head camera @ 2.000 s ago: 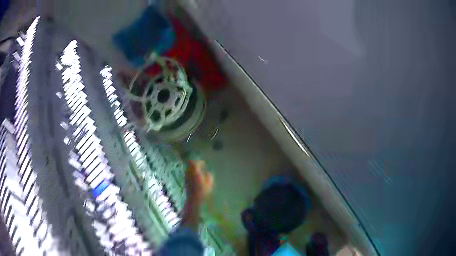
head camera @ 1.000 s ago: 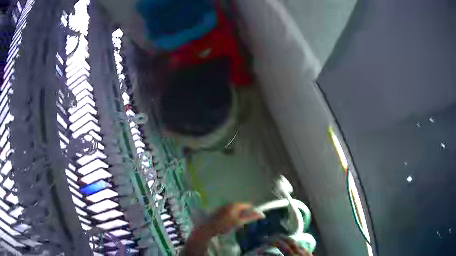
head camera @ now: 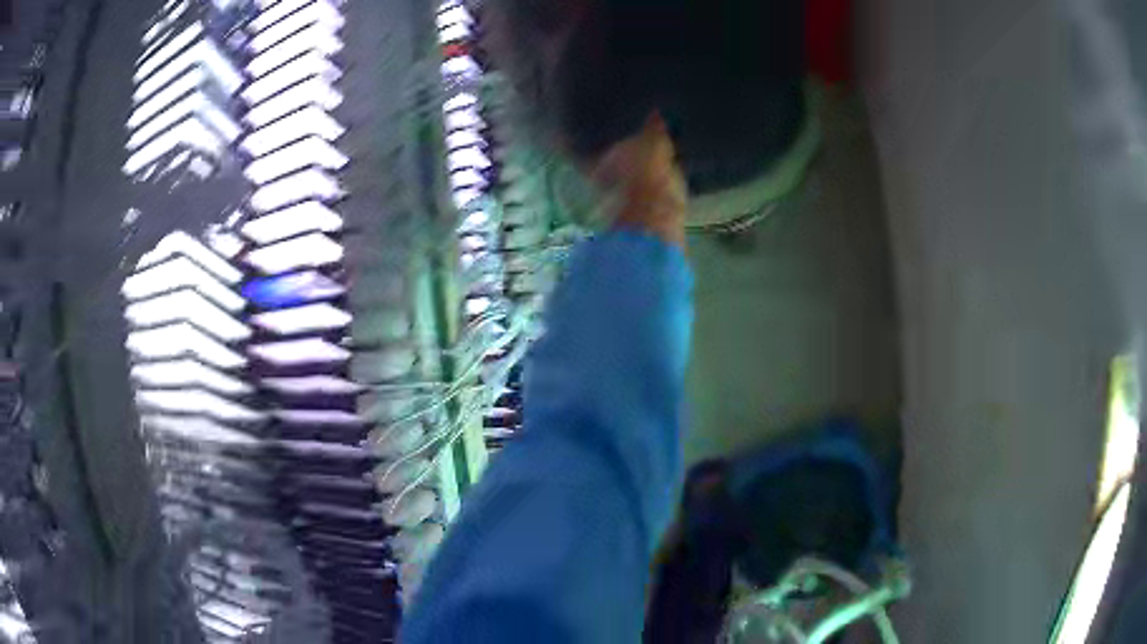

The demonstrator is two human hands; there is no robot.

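Note:
My left hand (head camera: 648,183), in a blue sleeve, stretches up the picture to the near left edge of the black round stool seat (head camera: 723,94). The hand is blurred; whether it touches the stool or holds anything cannot be told. A pale cable bundle (head camera: 836,610) shows at the bottom edge, right of the sleeve; what holds it is not visible. My right hand is not in view.
Racked phones (head camera: 296,164) with bright faces stand in close rows on the left. Pale cables (head camera: 472,371) hang along the green-striped shelf edge. A dark, blue-rimmed thing (head camera: 805,503) lies low right of the sleeve. A grey wall-like surface (head camera: 994,315) runs along the right.
My left hand has moved from beside the cable bundle up to the stool. My right hand has left view. The cable bundle sits lower and further right, and the rack and stool appear closer.

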